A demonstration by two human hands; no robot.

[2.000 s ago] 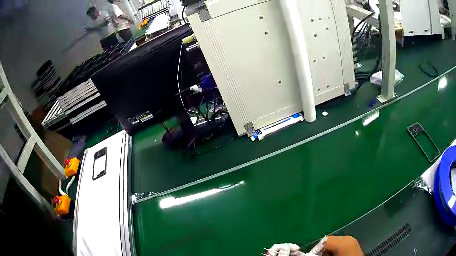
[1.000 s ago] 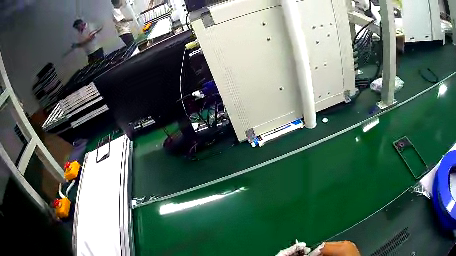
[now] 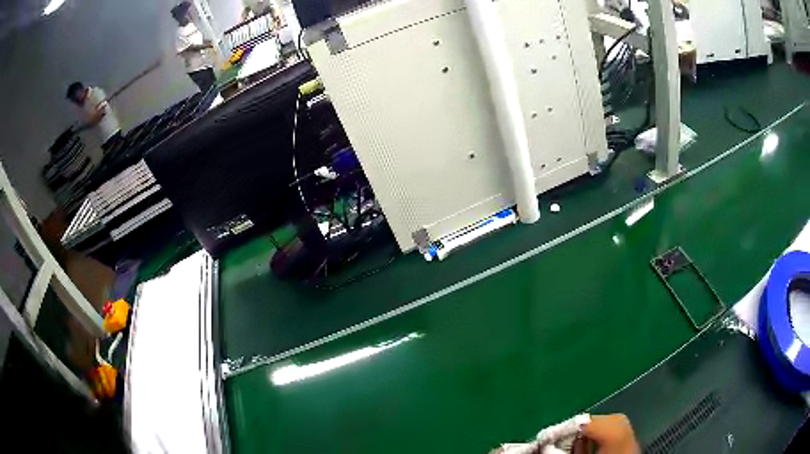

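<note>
At the bottom edge, a hand with white finger cots (image 3: 568, 436) shows, cut off by the frame; it seems to be my right hand. Its fingers are bent, and what they hold is hidden. My left hand cannot be made out apart from it. A black phone frame (image 3: 689, 289) lies on the green conveyor belt (image 3: 462, 355) at the right, its camera end toward the far side. Rows of small black die-cut pads (image 3: 682, 427) lie on the dark mat, right of the hand.
A blue reel (image 3: 774, 324) is at the right bench edge. A white side conveyor (image 3: 169, 355) stands left, with yellow-orange stop boxes (image 3: 115, 316) beyond. Across the belt are a cream cabinet (image 3: 435, 115) and a black monitor (image 3: 231, 160). Two people (image 3: 194, 46) are far back left.
The phone frame on the belt has moved left and nearer. The frame on the white conveyor moved away and is gone from view. The whole view has shifted slightly. One far person moved left.
</note>
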